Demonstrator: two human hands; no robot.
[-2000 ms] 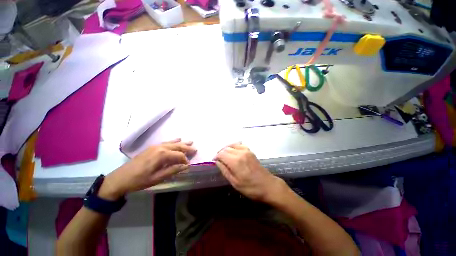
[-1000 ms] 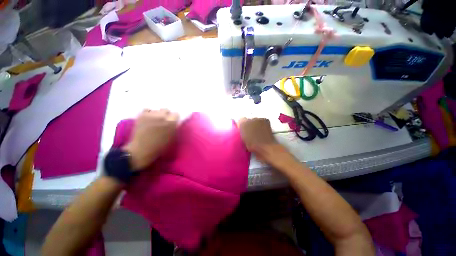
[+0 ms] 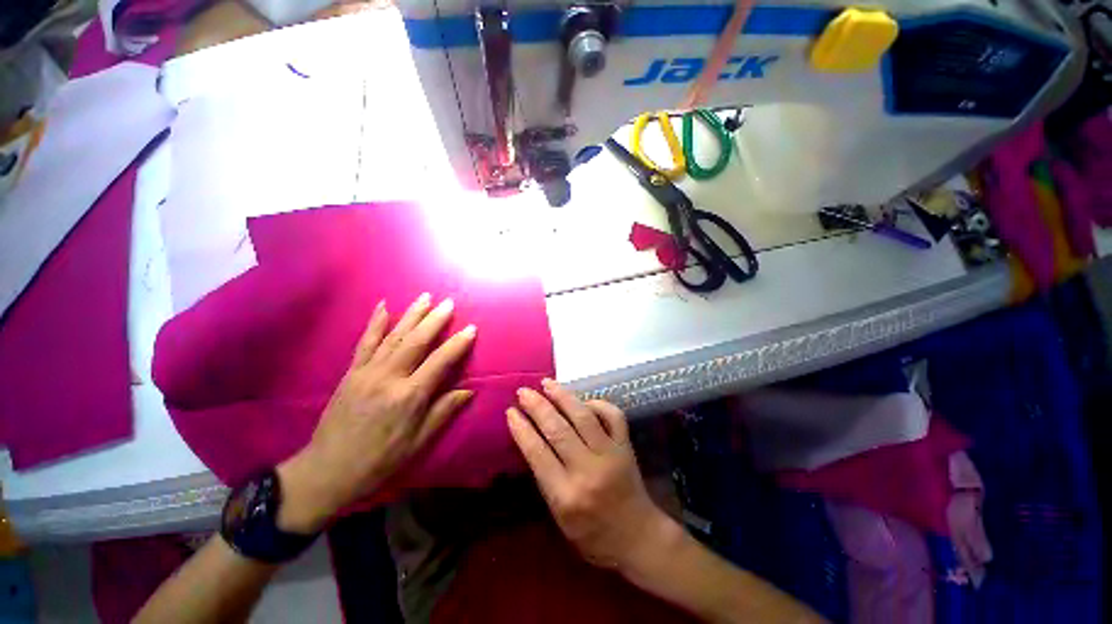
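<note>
A magenta fabric panel (image 3: 293, 293) with a seam line across it lies on the white machine table and hangs over its front edge. My left hand (image 3: 390, 408) lies flat on the panel with its fingers apart. My right hand (image 3: 579, 457) is at the panel's lower right edge, fingertips on the fabric near the seam; its thumb is hidden. The presser foot and needle (image 3: 502, 177) are just beyond the panel's far edge. Lamp glare washes out the cloth's upper right part.
Black shears (image 3: 685, 226) and red-pink scraps (image 3: 656, 244) lie right of the needle, near yellow- and green-handled snips (image 3: 683, 144). A purple tool (image 3: 900, 232) is farther right. More magenta pieces (image 3: 76, 354) lie left. Pink and pale pieces (image 3: 896, 469) lie in a blue crate (image 3: 1037, 427).
The panel, blurred and hanging lower a second ago, now lies flatter on the table. My left hand has spread on it and my right hand has moved down its right edge. The view has shifted.
</note>
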